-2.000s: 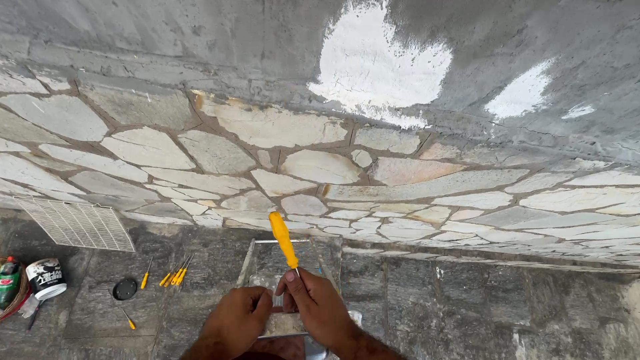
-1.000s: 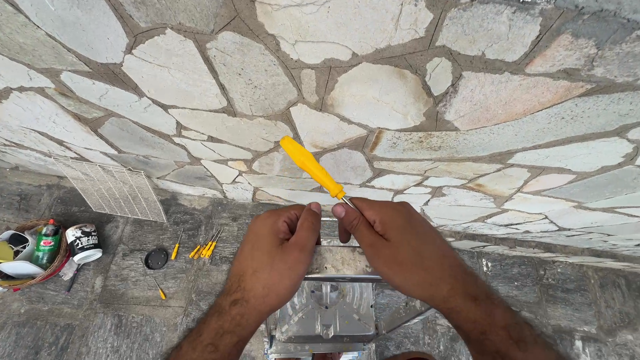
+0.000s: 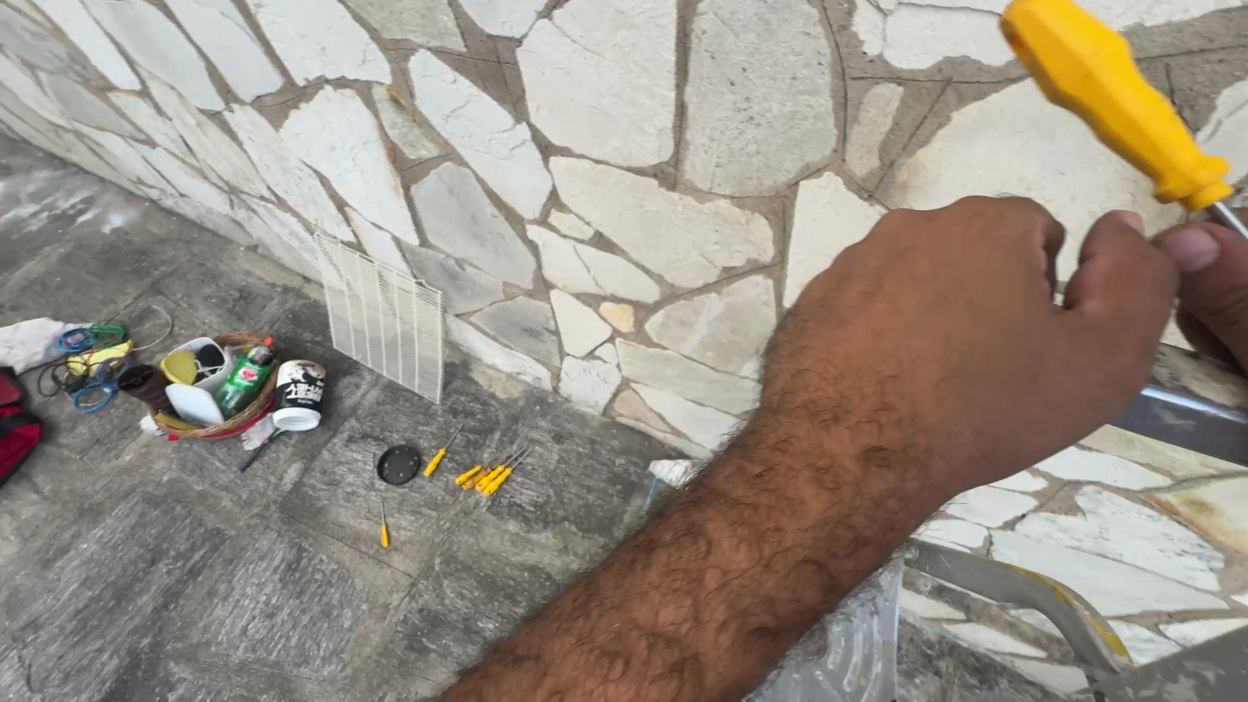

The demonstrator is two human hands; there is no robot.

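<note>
A screwdriver with a yellow handle (image 3: 1111, 97) points its handle up and left at the upper right, its metal shaft running down to my right hand (image 3: 1209, 268), which is cut off by the right edge and pinches the shaft. My left hand (image 3: 975, 322) is beside it, fingers curled and thumb against the right hand's fingertips; whether it also touches the shaft is hidden. On the stone floor lie several more yellow-handled screwdrivers (image 3: 495, 480), near a round black disc (image 3: 399, 465).
A metal stepladder (image 3: 1024, 585) stands below my hands, near the stone-clad wall (image 3: 604, 88). A white wire grid (image 3: 380, 317) leans on that wall. Left on the floor are a basket (image 3: 249, 419) with a green bottle, a black-and-white tub (image 3: 299, 393), cords (image 3: 93, 366) and a red bag (image 3: 15, 424).
The view has swung left and closer, so both hands now sit at the right. The screwdriver remains in my right hand, handle up.
</note>
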